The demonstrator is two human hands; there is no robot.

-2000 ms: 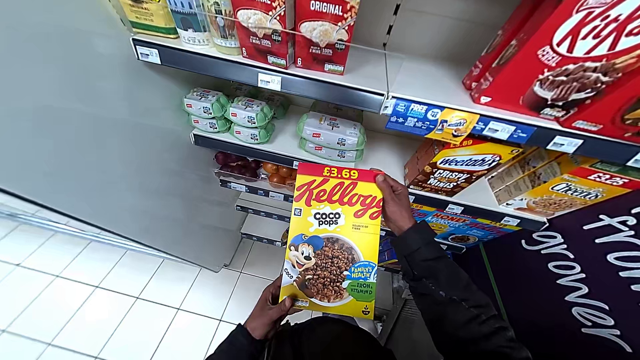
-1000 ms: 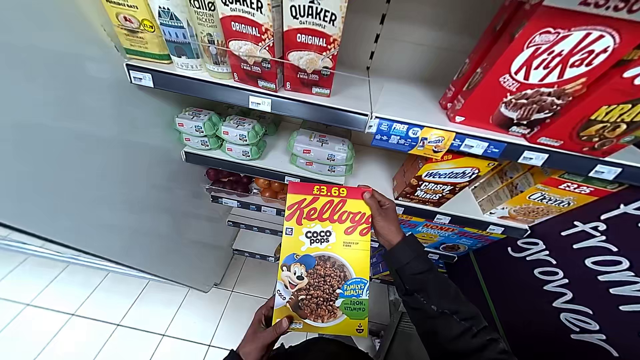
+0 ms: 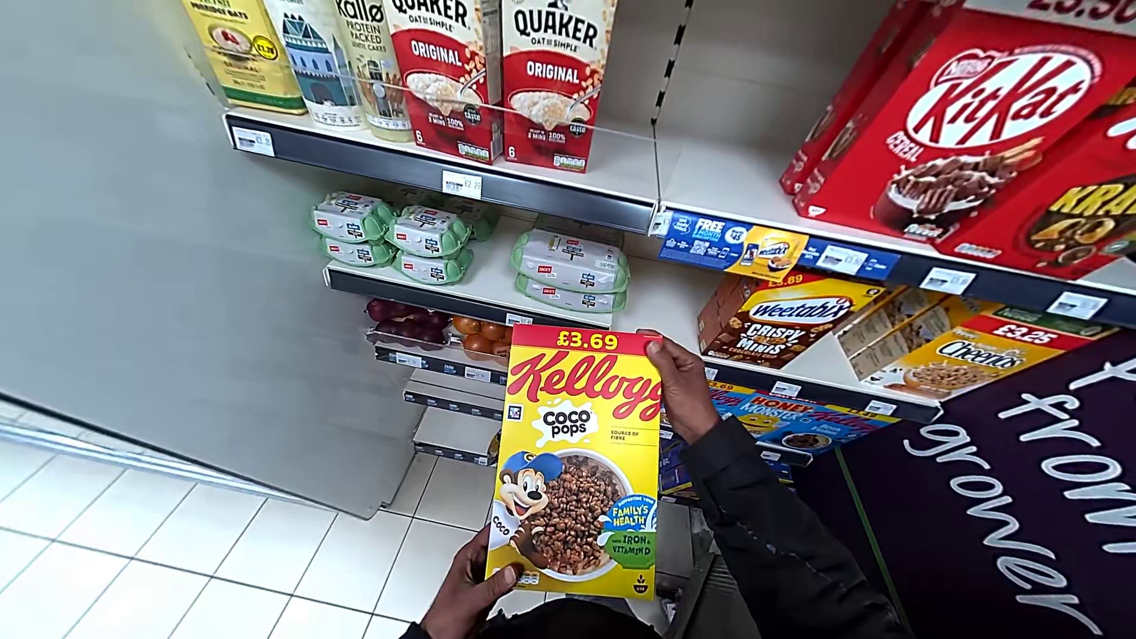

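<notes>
A yellow Kellogg's Coco Pops cereal box (image 3: 577,461) is held upright between my two hands, its printed front facing me. My left hand (image 3: 469,586) grips the lower left corner, thumb on the front face. At the upper right corner my right hand (image 3: 683,386) holds the box edge, its fingers partly hidden behind it. Behind the box, the shelves carry egg cartons (image 3: 568,266), a Weetabix Crispy Minis box (image 3: 781,319) and a Cheerios box (image 3: 967,359).
Above stand Quaker oat boxes (image 3: 555,84) and a large KitKat cereal box (image 3: 985,124) on the upper shelf (image 3: 444,177). Red onions (image 3: 408,321) lie lower down. A grey panel (image 3: 177,266) flanks the shelving on the left, over a white tiled floor (image 3: 293,550). A dark lettered panel (image 3: 1021,488) is on the right.
Both hands keep their hold on the cereal box, which has stayed upright with its front towards me. The view has shifted slightly, showing more of the upper shelf.
</notes>
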